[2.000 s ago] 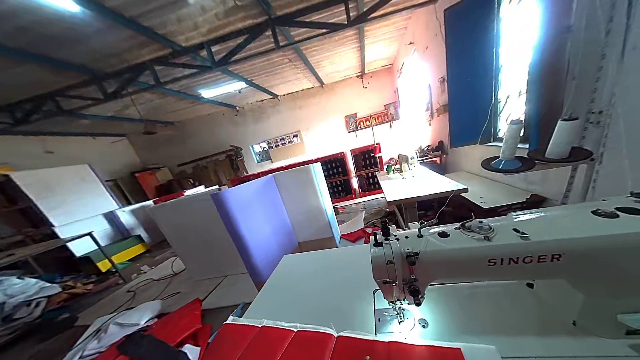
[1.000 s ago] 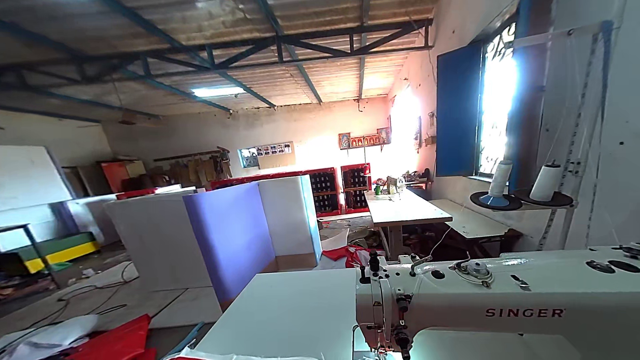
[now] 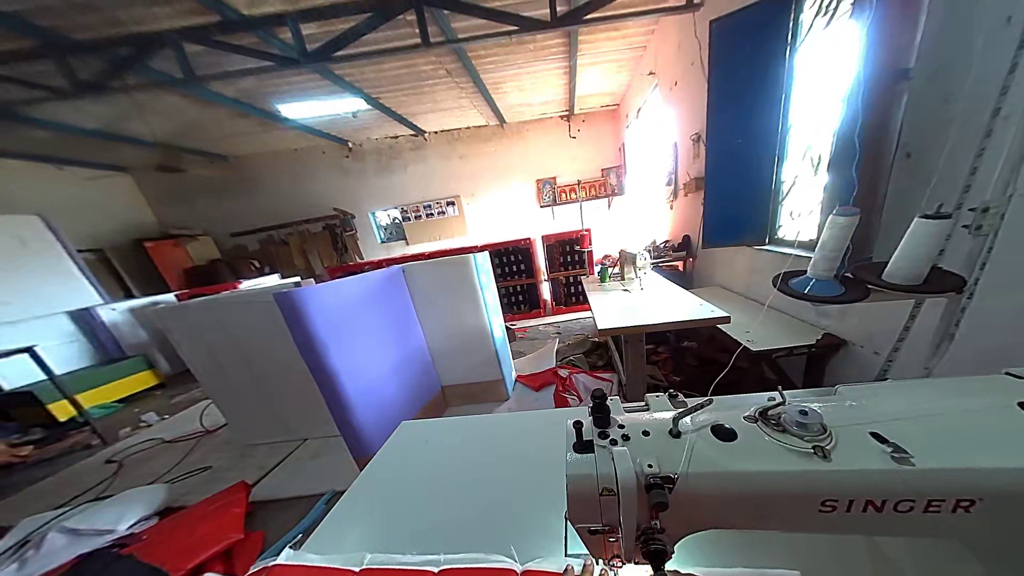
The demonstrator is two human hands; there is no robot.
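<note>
A white Singer sewing machine (image 3: 768, 472) fills the lower right, its needle area lit at the bottom edge. Red quilted material with a white edge (image 3: 400, 562) lies along the bottom of the view, reaching up to the needle area. Just left of the needle area, only the fingertips of my left hand (image 3: 582, 569) show, on the material's edge; the rest is cut off by the frame, so its grip is hidden. My right hand cannot be made out. Two white thread cones (image 3: 834, 240) stand on holders above the machine, and a thread runs down from them.
The pale machine table (image 3: 464, 480) extends left of the machine head. Red and white cloth (image 3: 200, 528) lies at lower left, near cables on the floor. Purple and white panels (image 3: 364, 360) stand beyond the table. Farther back is another sewing table (image 3: 652, 308).
The red quilted material, broad at the bottom two seconds ago, now shows only as a thin strip. Fingertips have come into view beside the needle area. The view has shifted.
</note>
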